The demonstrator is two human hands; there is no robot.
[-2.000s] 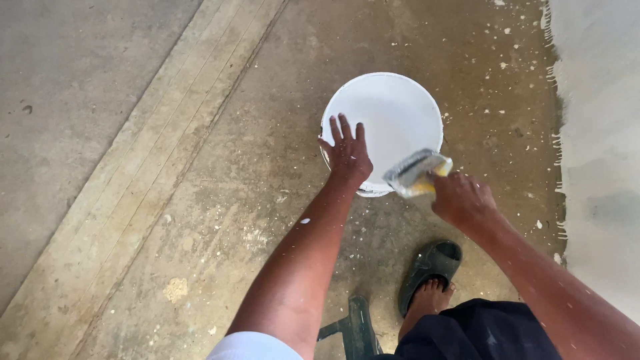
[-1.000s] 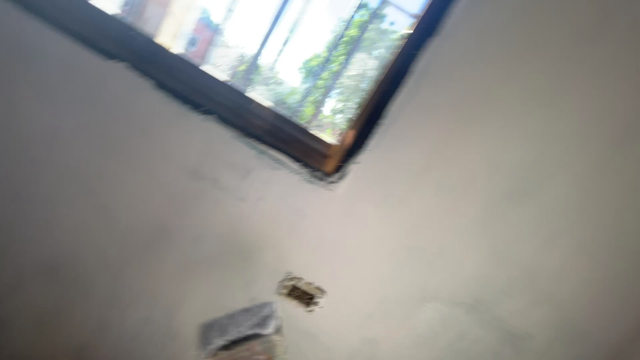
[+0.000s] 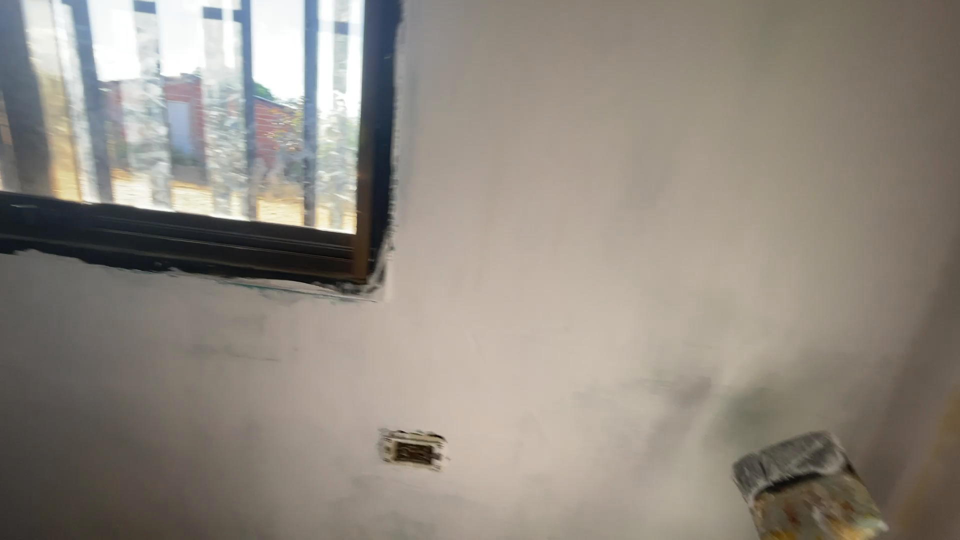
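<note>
A wide paintbrush (image 3: 810,487) with dark, wet-looking bristles and a stained metal ferrule rises from the lower right edge, in front of a whitish wall (image 3: 540,225). Its handle lies outside the view, so what holds it is hidden. Whether the bristles touch the wall I cannot tell. Neither my left hand nor my right hand shows. Darker, uneven patches mark the wall to the left of the brush.
At the upper left is a dark-framed window (image 3: 225,244) with vertical bars behind its glass. Below it and to its right, a small rectangular electrical box (image 3: 414,450) sits recessed in the wall. A wall corner appears at the far right.
The view has swung up from the floor and bucket to the wall and window. Both hands, seen two seconds ago at the bucket, have left view. The brush now appears farther right than one second ago.
</note>
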